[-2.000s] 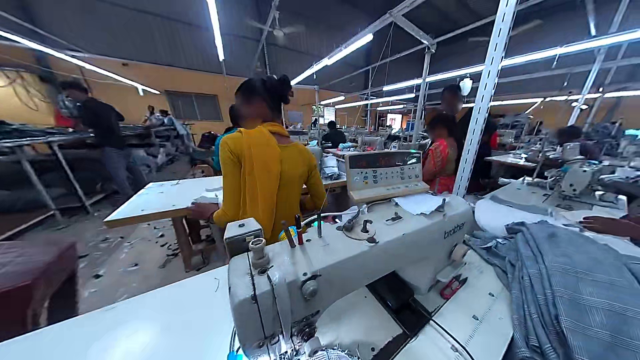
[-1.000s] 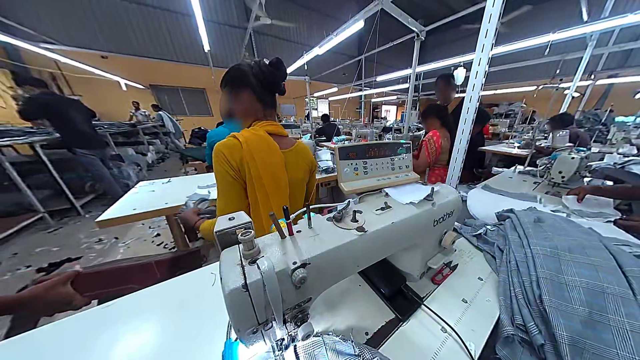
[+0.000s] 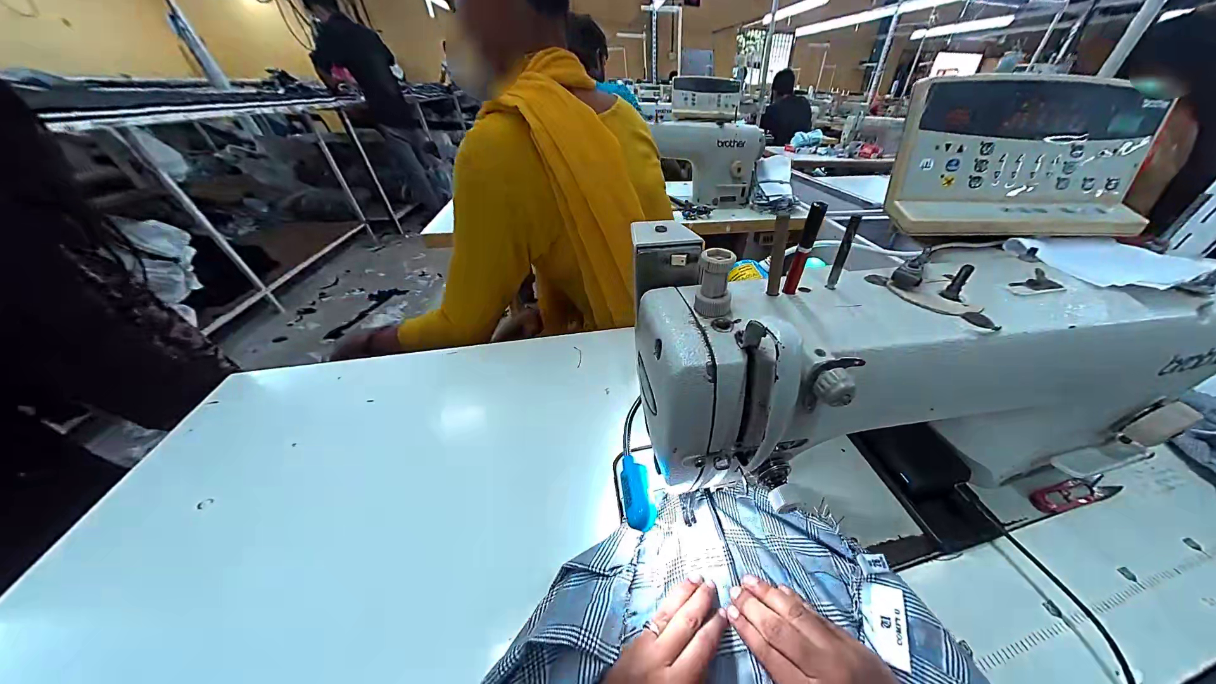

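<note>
A plaid fabric piece in grey, blue and black lies under the needle area of a white Brother sewing machine. My left hand rests on it, fingers together and flat, just left of a seam line. Close beside it on the right, my right hand presses flat on the same cloth. Both wrists are cut off by the lower edge. White labels with writing are on the fabric right of my right hand. A lit blue lamp hangs left of the needle; the presser foot is hard to make out.
The white tabletop spreads to the left. Red thread snips and a black cable lie right of the cloth. A control panel stands behind the machine arm. A person in yellow is beyond the table; a dark-clothed figure is at the left.
The view has turned down and left. Both my hands now show on the plaid fabric; neither showed on it before. The red chair-like thing at the left is out of sight.
</note>
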